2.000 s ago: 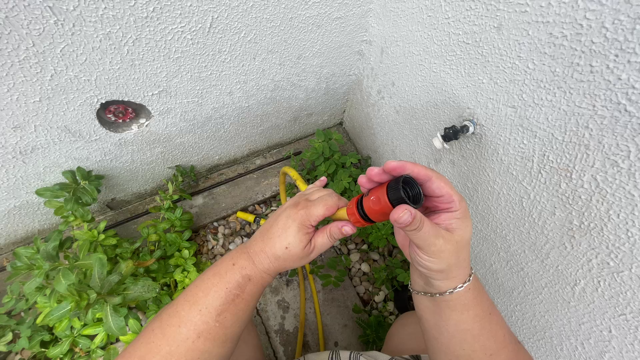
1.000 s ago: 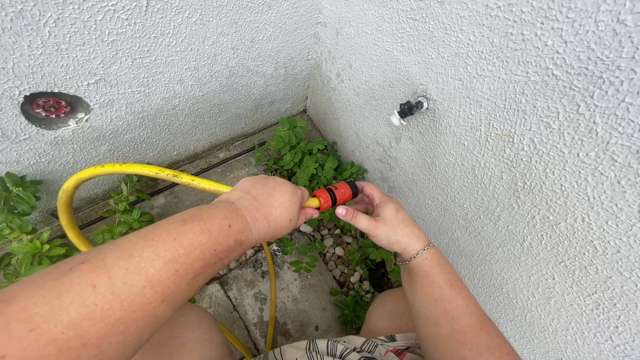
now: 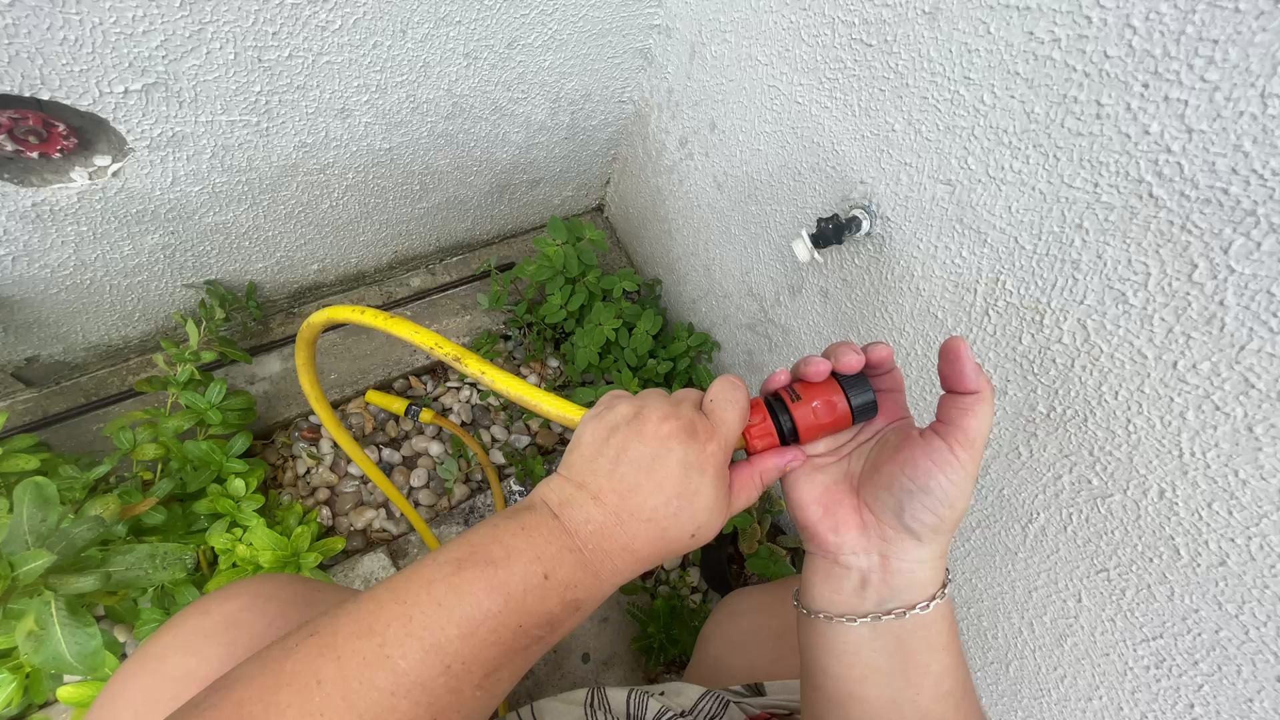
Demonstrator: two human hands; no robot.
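Observation:
My left hand [image 3: 655,465] is closed around the end of a yellow garden hose [image 3: 440,350], right where it enters a red and black hose connector [image 3: 815,408]. The connector points right, its black ring outward. Behind and below it, my right hand [image 3: 880,460] is turned palm up with the thumb raised; the connector lies against its fingers, which are not closed round it. Above the hands, a small black tap with a white threaded spout [image 3: 830,232] juts from the right wall. Part of the hose is hidden by my left hand.
Textured white walls [image 3: 1100,200] meet in a corner. A red valve handwheel [image 3: 38,133] sits in a hole in the left wall. Below are pebbles [image 3: 370,490], leafy plants [image 3: 600,310] and a loose yellow hose end [image 3: 385,402]. My knees are at the bottom.
My right hand has turned palm up, with its thumb off the connector. The left hand still holds the hose by the connector. The yellow hose now loops up left of my hands, unlike two seconds ago.

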